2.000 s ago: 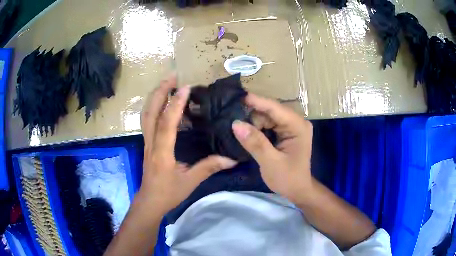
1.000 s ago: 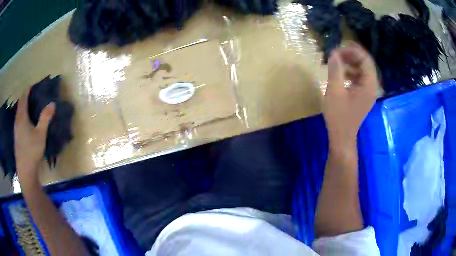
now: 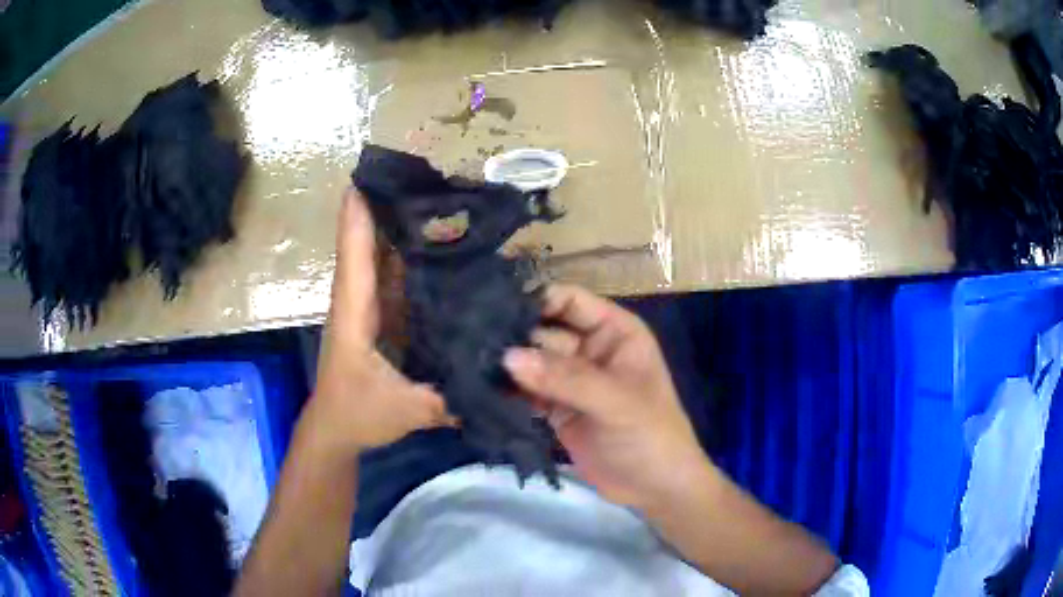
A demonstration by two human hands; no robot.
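Observation:
A floppy matte black piece [image 3: 466, 315] with jagged edges is held up between my hands, above my lap at the table's near edge. Its wider end has a small opening and points up and left; its ragged end hangs down. My left hand [image 3: 364, 350] supports it from the left, with the fingers partly hidden behind it. My right hand [image 3: 589, 379] pinches its right side between thumb and fingers. The white oval dish [image 3: 525, 169] lies just beyond the piece, with a thin pale stick resting in it.
Black jagged pieces lie at the left [image 3: 181, 175], the right [image 3: 1002, 175] and the far edge [image 3: 408, 12] of the tan table. A thin stick [image 3: 542, 70] and a purple scrap [image 3: 478, 96] lie beyond the dish. Blue bins stand at left [image 3: 262, 402] and right [image 3: 921, 408].
My hands were apart over the left and right heaps one second ago. They are now together at the centre, holding a black piece. The view has also shifted.

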